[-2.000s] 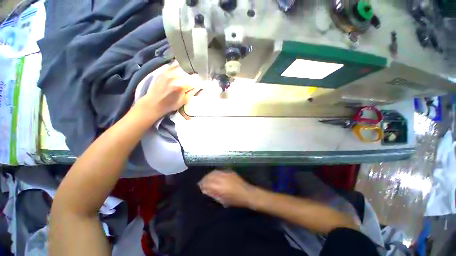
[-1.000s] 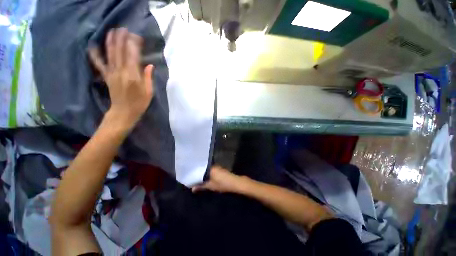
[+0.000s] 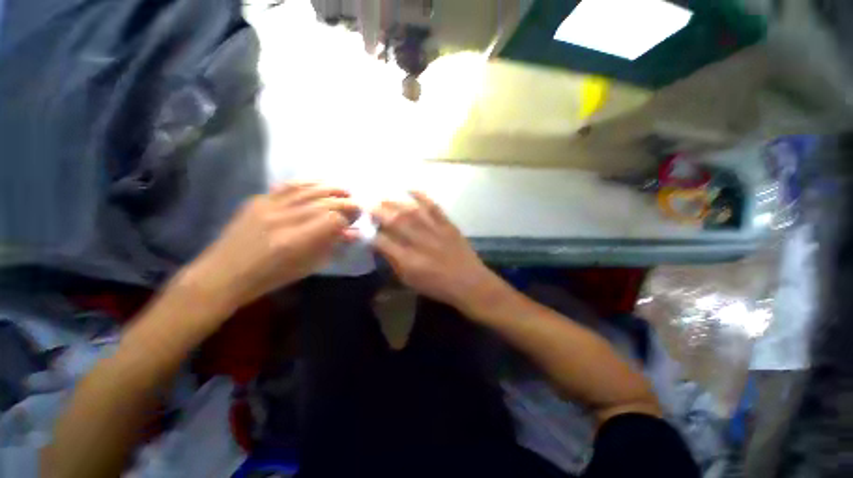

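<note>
My left hand (image 3: 297, 229) and my right hand (image 3: 421, 238) meet at the table's front edge and pinch the white strip (image 3: 304, 121) between their fingertips. The strip runs back towards the machine and is washed out by the lamp; its front end hangs just below my hands. The grey garment (image 3: 84, 121) lies heaped on the left of the strip. The needle area (image 3: 412, 75) of the sewing machine is behind my hands, blurred. Whether the presser foot touches the strip cannot be told.
The machine's green panel (image 3: 730, 33) is at the upper right. Scissors with red and yellow handles (image 3: 685, 203) lie at the table's right end beside a dark tray (image 3: 726, 205). Red bins and loose grey and white cloth (image 3: 192, 425) are below the table.
My left hand has come off the grey garment and moved right and down onto the strip. My right hand has moved up from the strip's lower end. The view has shifted and blurred.
</note>
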